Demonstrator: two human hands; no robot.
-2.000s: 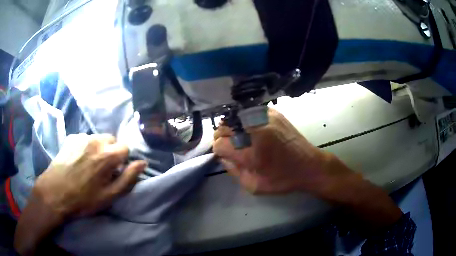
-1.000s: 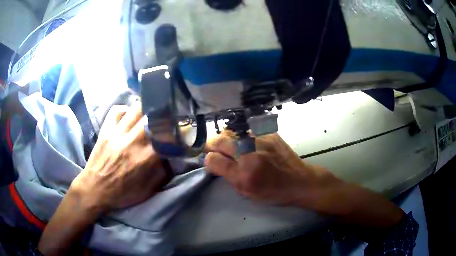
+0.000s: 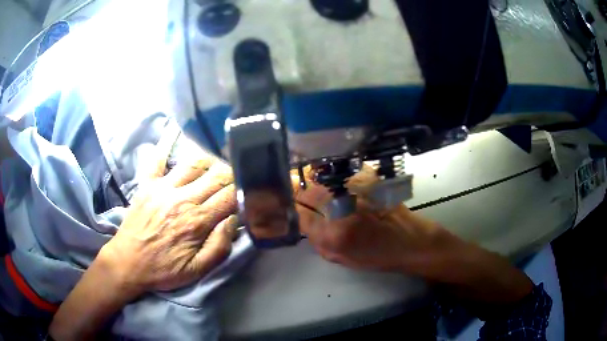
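The pale grey jacket [image 3: 56, 200] lies in folds at the left of the machine bed and under my left hand. My left hand [image 3: 180, 226] rests on the cloth with fingers spread, its fingertips partly behind the shiny take-up lever guard [image 3: 266, 180]. My right hand [image 3: 356, 230] is at the needle area, with fingers bent behind the guard and the thread tension knobs [image 3: 393, 190]. Its fingertips are hidden, so I cannot tell whether they hold cloth. The needle and presser foot are hidden too.
The white sewing machine head [image 3: 346, 60] with a blue stripe and dark cloth band [image 3: 459, 60] spans the top. Strong lamp glare [image 3: 133, 60] covers the upper left. The machine bed [image 3: 492, 193] extends right, with a dark seam line. Orange piping [image 3: 26, 286] shows lower left.
My left hand has moved right and forward over the cloth, and its fingers now lie flatter. The jacket folds have shifted. The machine head appears larger and further right. My right hand stays near the needle area.
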